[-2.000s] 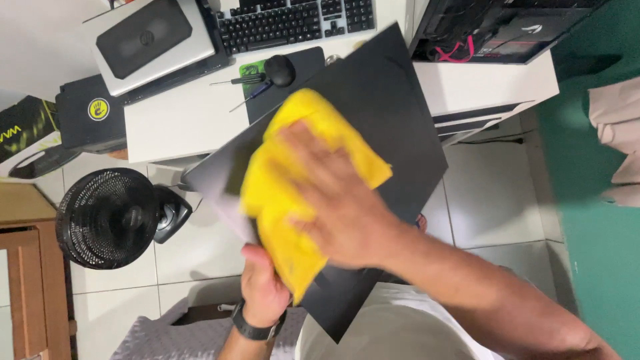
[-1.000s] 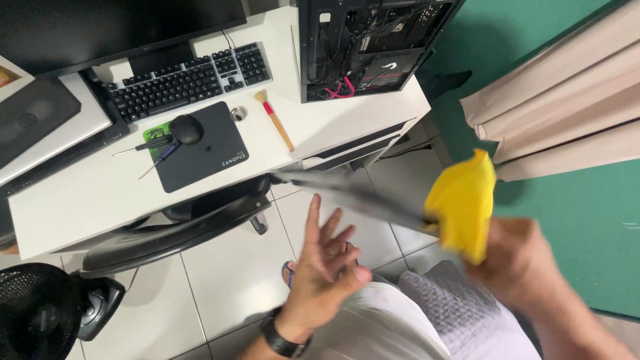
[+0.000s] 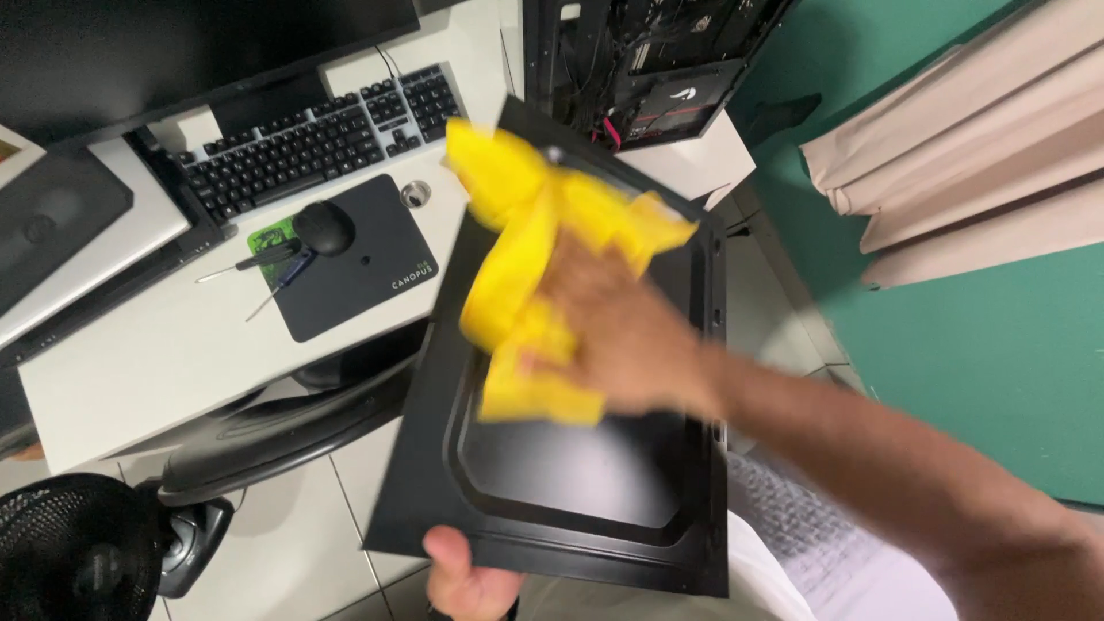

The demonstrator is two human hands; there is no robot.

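A black metal computer case side panel (image 3: 569,483) is held up in front of me, tilted, with a raised frame-shaped ridge on the face I see. My left hand (image 3: 470,578) grips its bottom edge, thumb on the face and the other fingers behind it. Against the upper middle of the panel, my right hand (image 3: 617,323) holds a yellow cloth (image 3: 517,250), which spreads over the panel's top part. The right hand and cloth are blurred. The open computer case (image 3: 638,69) stands on the desk beyond the panel's top.
The white desk (image 3: 155,362) bears a keyboard (image 3: 319,142), a monitor (image 3: 172,43), and a mouse pad (image 3: 371,285) with a mouse (image 3: 323,228) and screwdrivers (image 3: 289,274). A black chair (image 3: 293,440) and fan (image 3: 78,552) are at lower left. Pinkish curtains (image 3: 966,138) hang at right.
The panel, seen nearly edge-on one second ago, now shows a ridged face. My left hand, open beside it then, now grips its bottom edge. The cloth has moved onto this face.
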